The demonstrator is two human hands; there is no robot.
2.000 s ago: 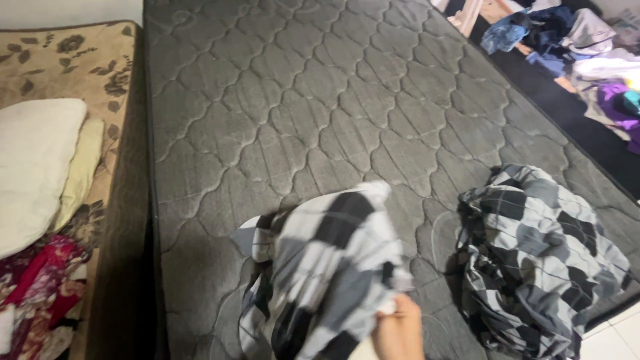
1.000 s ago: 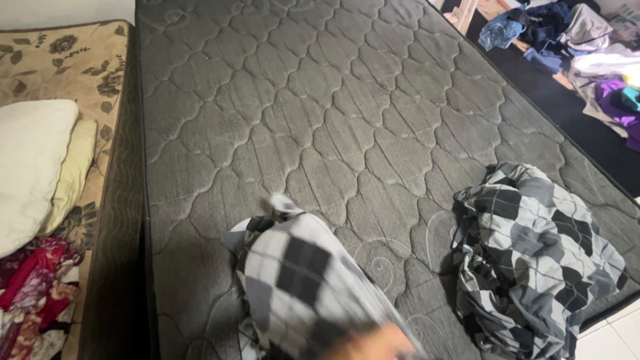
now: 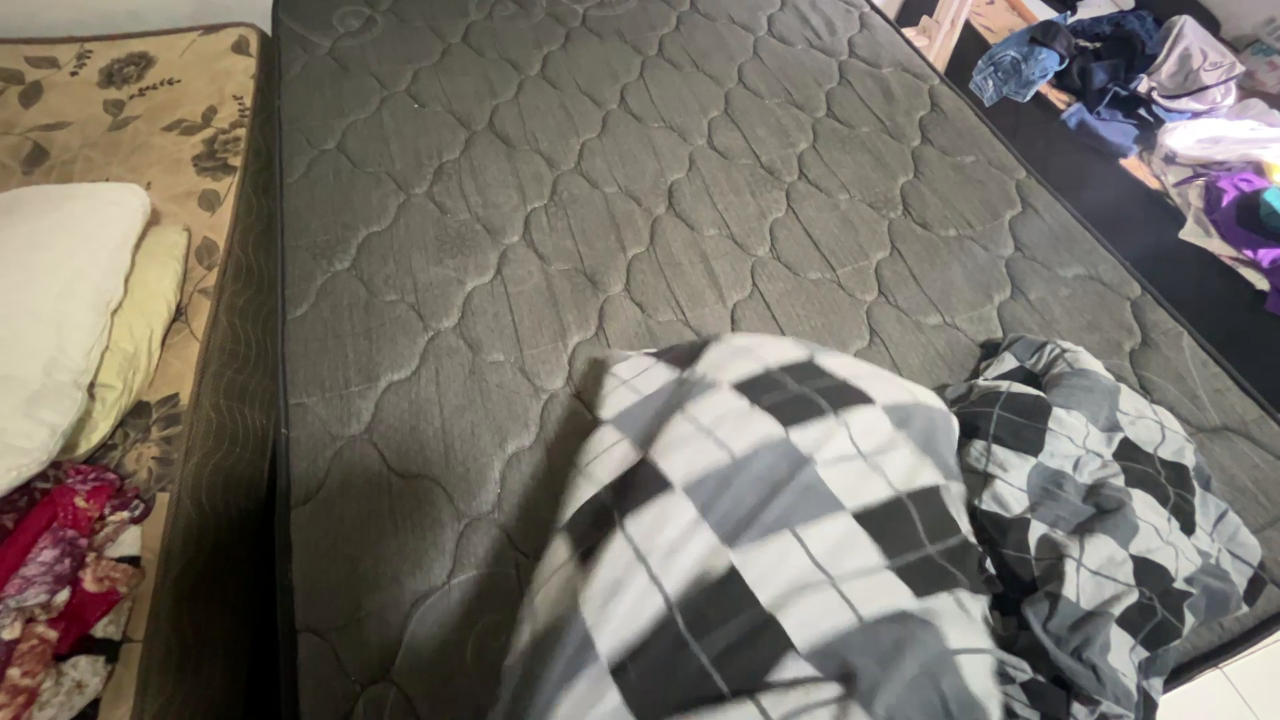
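Neither my left hand nor my right hand can be seen. A cloth with a black, grey and white argyle pattern (image 3: 770,500) bulges up at the bottom centre, blurred along its edges, and reaches past the lower frame edge. Any hand behind or under it is hidden. To its right, a crumpled bundle of fabric in the same pattern (image 3: 1100,500) lies on the grey quilted mattress (image 3: 640,200), at its near right corner. The two cloths overlap in the view; whether they touch is unclear.
Along the left stands a beige floral mattress (image 3: 120,120) with a white pillow (image 3: 65,300), a pale yellow pillow (image 3: 140,330) and red patterned fabric (image 3: 65,590). Clothes (image 3: 1130,80) are heaped on a dark surface at the upper right. White floor tiles (image 3: 1235,685) show at the lower right.
The argyle cloth at the bottom has spread wider and shifted right, close to the bundle. The hand seen at its lower edge before is out of sight.
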